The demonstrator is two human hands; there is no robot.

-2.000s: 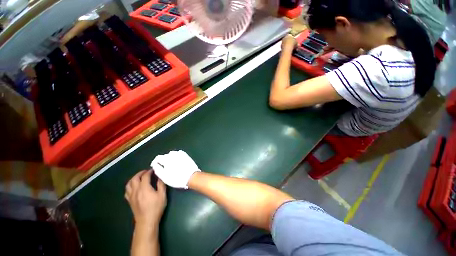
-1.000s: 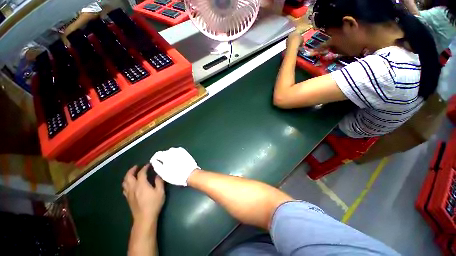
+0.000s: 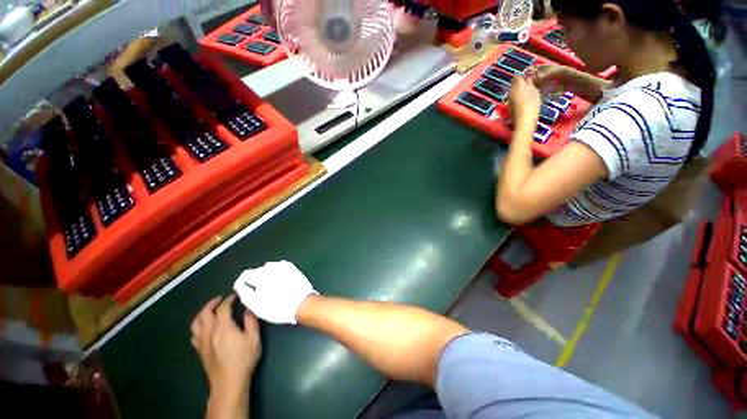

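Note:
My bare left hand (image 3: 227, 340) and my white-gloved right hand (image 3: 276, 292) meet above the green bench (image 3: 385, 221). A small dark object (image 3: 238, 312) shows between them. My left fingers and thumb hold it. It looks like a closed black phone, but most of it is hidden by my hands. The gloved fingers are curled at its upper end. Whether they grip it is hidden.
A thick red tray stack (image 3: 205, 182) with open black phones on top stands at the back left. A pink fan (image 3: 337, 41) stands behind the bench. A co-worker (image 3: 639, 123) sits at the right, hands over a red phone tray (image 3: 460, 105). Red trays (image 3: 706, 286) stand far right.
The view has shifted slightly. The co-worker's arm has moved right, and more of the red tray there shows. My hands stay together around the dark object, with little change.

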